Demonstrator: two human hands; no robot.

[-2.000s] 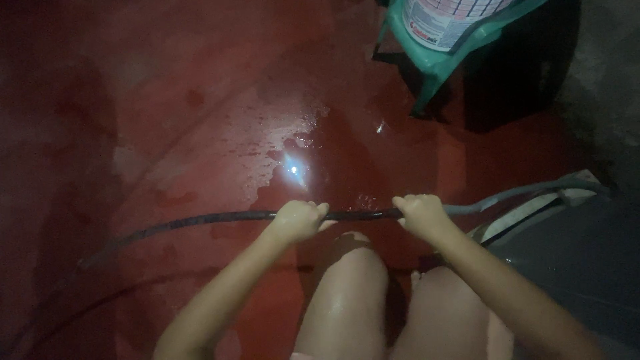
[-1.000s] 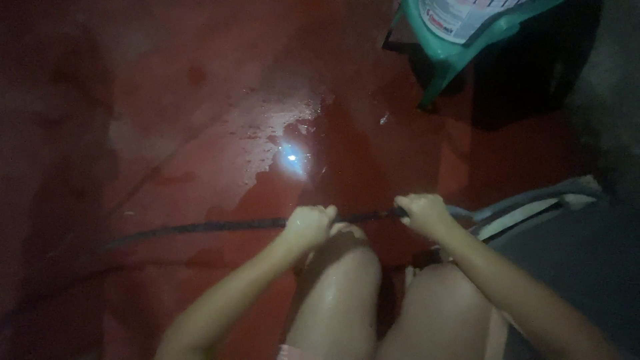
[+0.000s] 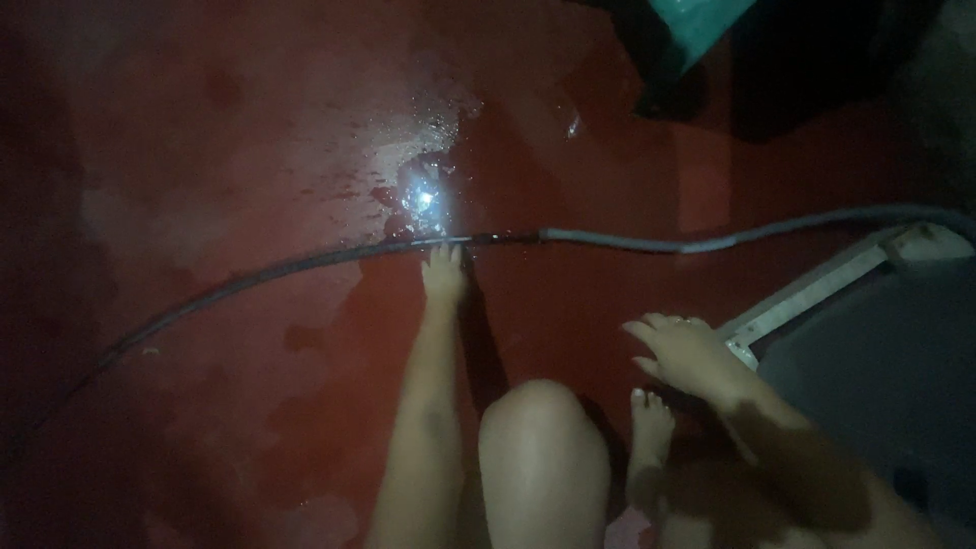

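Note:
A long hose (image 3: 282, 268) curves across the wet red floor, dark on its left and middle parts. Its grey part (image 3: 640, 242) joins the dark part at a coupling and runs off to the right. My left hand (image 3: 444, 274) reaches forward with its fingertips at the hose; whether they touch it or the floor beside it, I cannot tell. My right hand (image 3: 679, 347) is apart from the hose, above my bare foot, its fingers spread and nothing in them.
A dark grey panel or basin with a pale edge (image 3: 808, 293) lies at the right. Part of a green plastic stool (image 3: 698, 27) shows at the top. Water shines on the red floor (image 3: 412, 152) ahead of me. My knee is at the bottom middle.
Both hands gripped the hose in the earlier frames. Now the right hand has let go and the left has reached forward, its grip undone. The hose lies farther from my knees.

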